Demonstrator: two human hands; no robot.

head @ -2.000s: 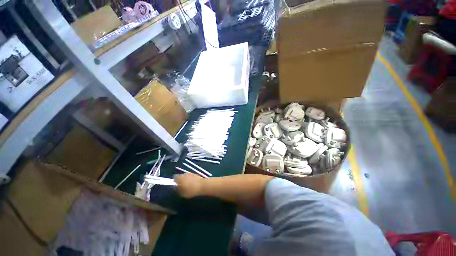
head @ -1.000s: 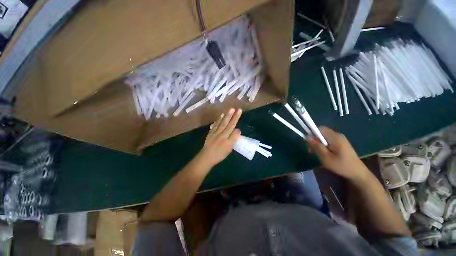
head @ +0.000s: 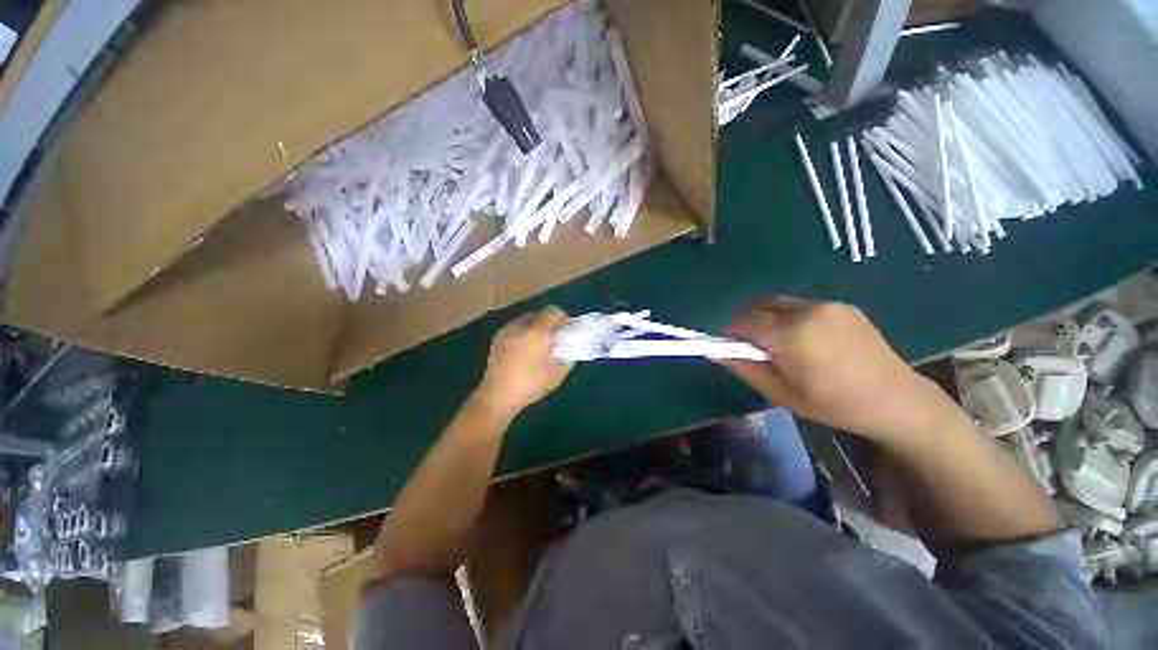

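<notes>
My left hand [head: 523, 362] grips a small bunch of whitish translucent sleeves [head: 587, 338] above the green bench. My right hand [head: 813, 358] is closed on slim white rods [head: 692, 347], whose left ends reach to the sleeves at my left hand. Whether the rod ends are inside the sleeves or beside them I cannot tell. Both hands are bare, at about the same height, near the bench's front edge. My right fingertips are partly hidden behind the hand.
A large open carton [head: 419, 324] on the bench holds jumbled sleeves [head: 508, 178]; a cable with a dark connector [head: 511, 114] hangs over it. Fanned white rods [head: 1016, 146] lie right of a metal post [head: 866, 57]. Beige housings [head: 1095, 460] sit at lower right, clear packaging [head: 79, 489] at left.
My left hand has closed round the sleeves that lay under it on the bench. My right hand has turned its rods level and brought them leftward to the sleeves.
</notes>
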